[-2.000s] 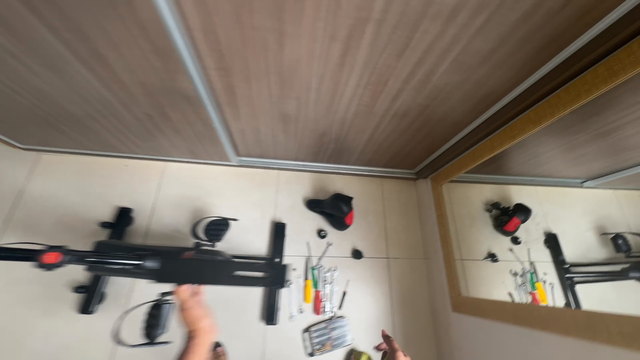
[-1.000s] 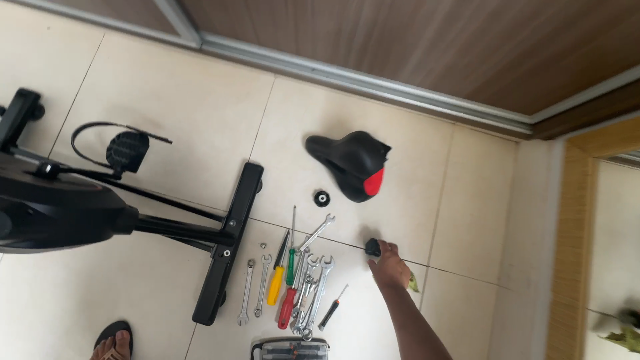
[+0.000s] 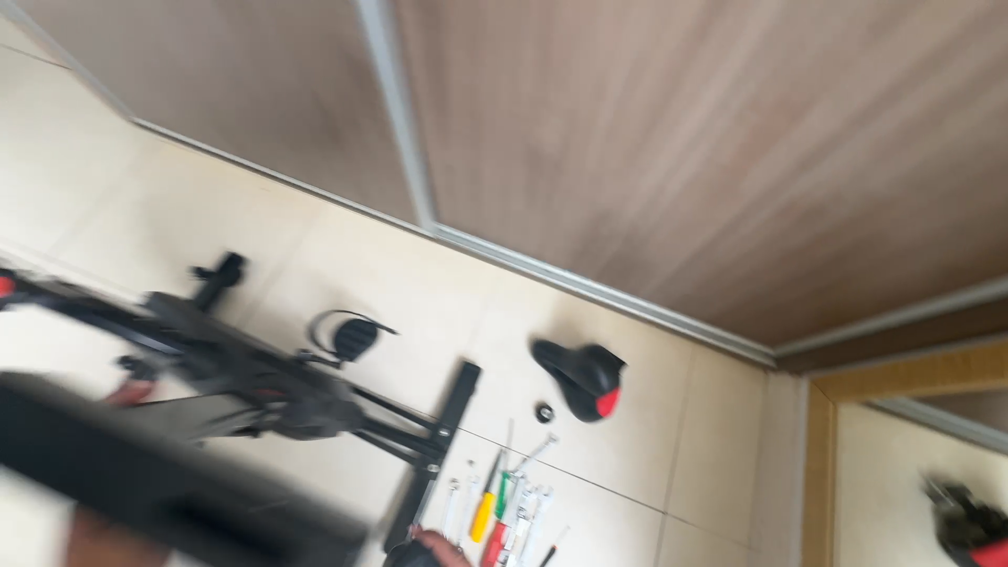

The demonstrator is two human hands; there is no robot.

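Note:
A long black slotted beam [image 3: 181, 480], blurred and close to the camera, crosses the lower left. My left hand [image 3: 130, 391] is mostly hidden behind it; fingers show past its upper edge and the wrist below, and it appears to hold the beam. At the bottom edge my right hand [image 3: 442, 549] grips a round black knob [image 3: 411, 554], beside the foot bar of a black exercise bike frame [image 3: 307, 402]. A black and red bike saddle [image 3: 581, 376] lies on the tiles, with a small black round part [image 3: 544, 413] near it.
Wrenches [image 3: 535, 516], a yellow-handled screwdriver [image 3: 483, 516] and red- and green-handled tools lie right of the foot bar [image 3: 453, 409]. A pedal with a strap [image 3: 354, 339] sticks out from the frame. Wood-look panels [image 3: 598, 157] stand behind; a wood-framed mirror [image 3: 823, 472] is at right.
The knob that my right hand touched on the floor one second ago is now in that hand by the foot bar. My left hand and the slotted beam are back in view. The view has swung.

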